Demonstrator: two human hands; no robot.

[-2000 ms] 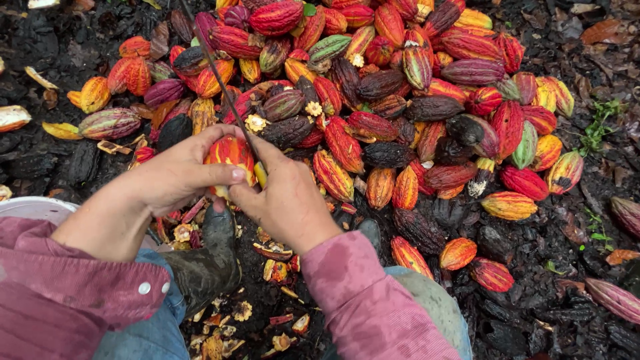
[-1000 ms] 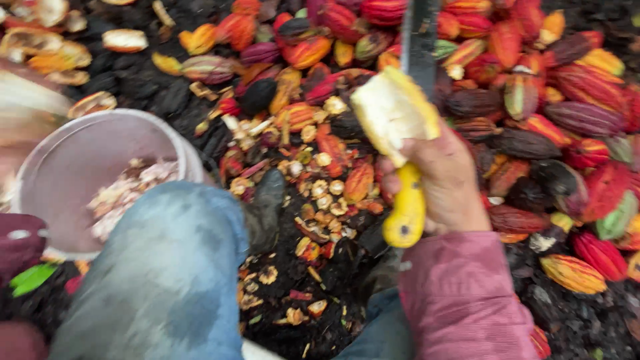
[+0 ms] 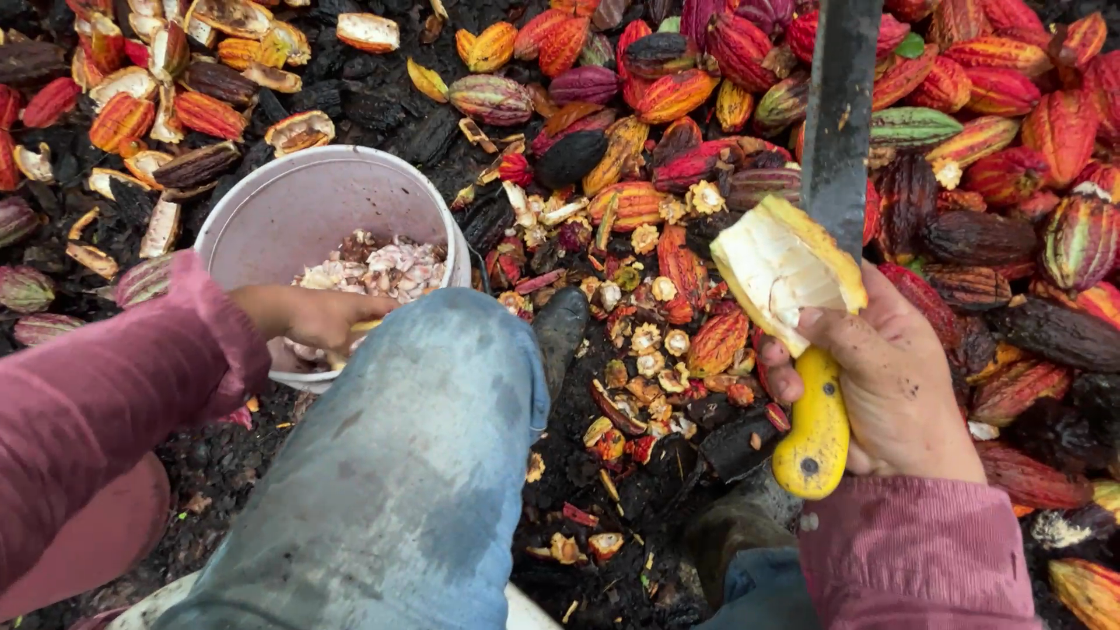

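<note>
My right hand (image 3: 884, 376) grips the yellow handle (image 3: 814, 429) of a machete, its dark blade (image 3: 842, 114) pointing up and away. The same hand pinches an emptied piece of cacao pod husk (image 3: 787, 267), white inside and yellow at the edge, against the blade's base. At the left, my left hand (image 3: 319, 317) reaches into a whitish plastic bucket (image 3: 324, 188) partly filled with pale, pulpy cacao beans (image 3: 394, 267). Something yellowish shows at its fingers, but my knee hides part of them, so what it holds is unclear.
A heap of red, orange and dark cacao pods (image 3: 989, 87) spreads over the ground at the upper right. Opened husks (image 3: 206, 114) lie at the upper left. Cut pod ends (image 3: 647, 337) litter the ground between my boots (image 3: 560, 332). My jeans-covered knee (image 3: 420, 376) touches the bucket's view edge.
Two seconds ago both hands were together around a red-orange pod with the machete. Now they are apart, the left at the bucket, the right with husk and machete. The view has shifted left.
</note>
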